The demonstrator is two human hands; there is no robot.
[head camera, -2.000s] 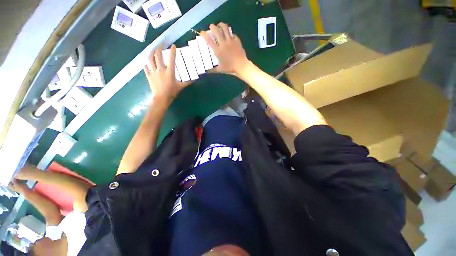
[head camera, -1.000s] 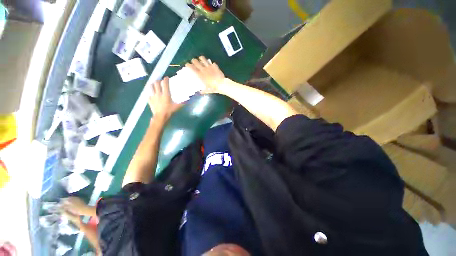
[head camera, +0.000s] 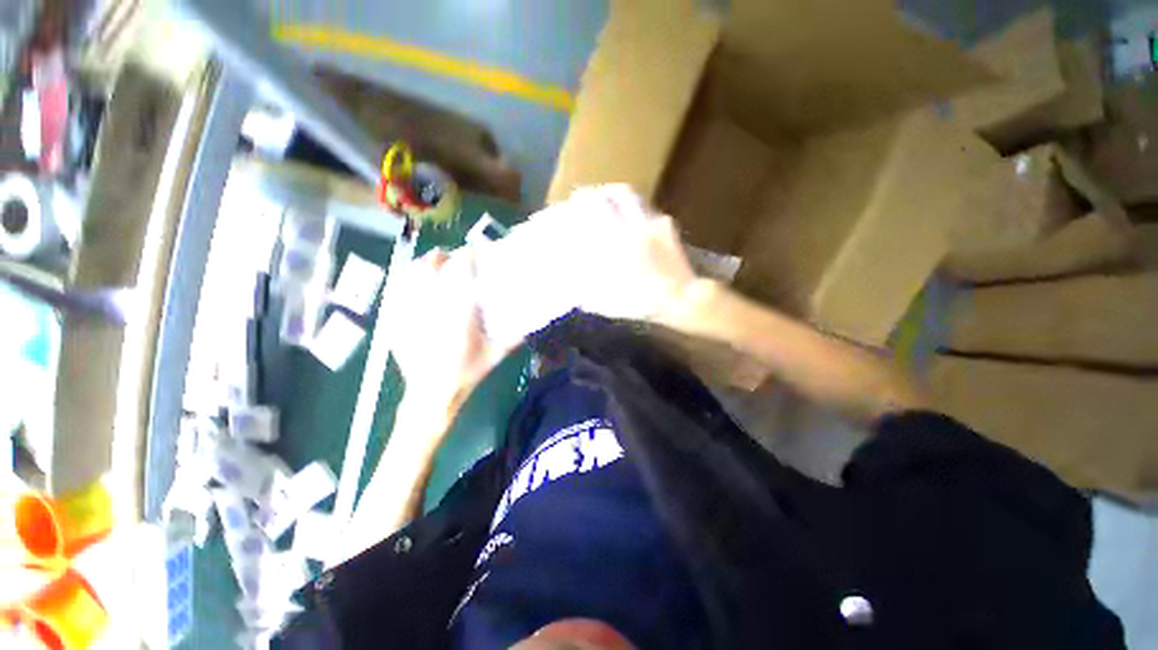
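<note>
A row of white boxes (head camera: 546, 260) is pressed between my two hands, overexposed so that single boxes cannot be told apart. My left hand (head camera: 438, 318) is at its left end. My right hand (head camera: 648, 260) is at its right end. The row is held up in front of my chest, over the bench's end. The open brown shipping carton (head camera: 724, 165) is just right of my right hand, its flaps spread. Its floor is partly hidden.
Loose white unit boxes (head camera: 337, 339) lie on the green bench (head camera: 311, 404) beyond the pale guide rail (head camera: 368, 394). A yellow and red tape item (head camera: 404, 184) is at the bench corner. More brown cartons (head camera: 1054, 305) stand at right. A yellow line (head camera: 432, 64) crosses the floor.
My view has turned toward the carton. Both hands have raised the row of boxes from the bench and moved it right, near the carton. The white-framed card is now mostly hidden behind the row.
</note>
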